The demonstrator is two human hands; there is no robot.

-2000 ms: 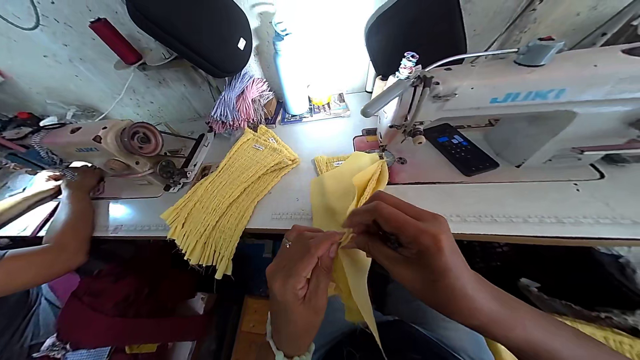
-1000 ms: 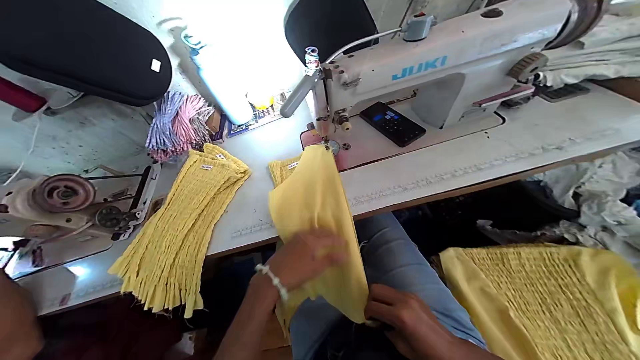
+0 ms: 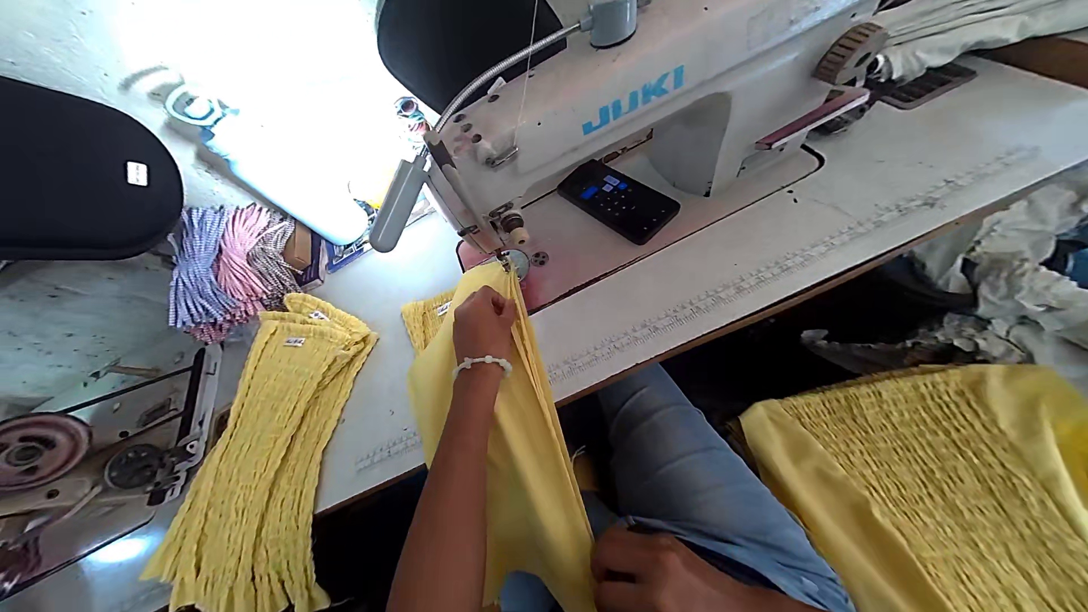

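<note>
Yellow fabric [image 3: 476, 425] runs from the presser foot [image 3: 507, 262] of a Juki sewing machine [image 3: 586, 102] down over the table edge toward my lap. My left hand [image 3: 486, 327], with a pale beaded bracelet at its wrist, is closed on the cloth just in front of the foot. Lower down, my right hand [image 3: 650, 569] grips the edge of the same cloth beside my thigh. Its fingertips are partly hidden. A smaller piece of shirred yellow fabric [image 3: 422, 319] lies partly under the cloth, left of the foot.
Shirred yellow strips [image 3: 263, 416] lie at the left. Behind them are bundles of checked strips [image 3: 229, 272]. A phone [image 3: 619, 201] rests on the machine bed. Shirred yellow fabric [image 3: 935, 459] hangs at the right. Another sewing machine [image 3: 76, 476] stands at the far left.
Two seconds ago both hands were together on the cloth. They have since parted, the left moving up near the presser foot, the right down by my thigh. The view has turned right.
</note>
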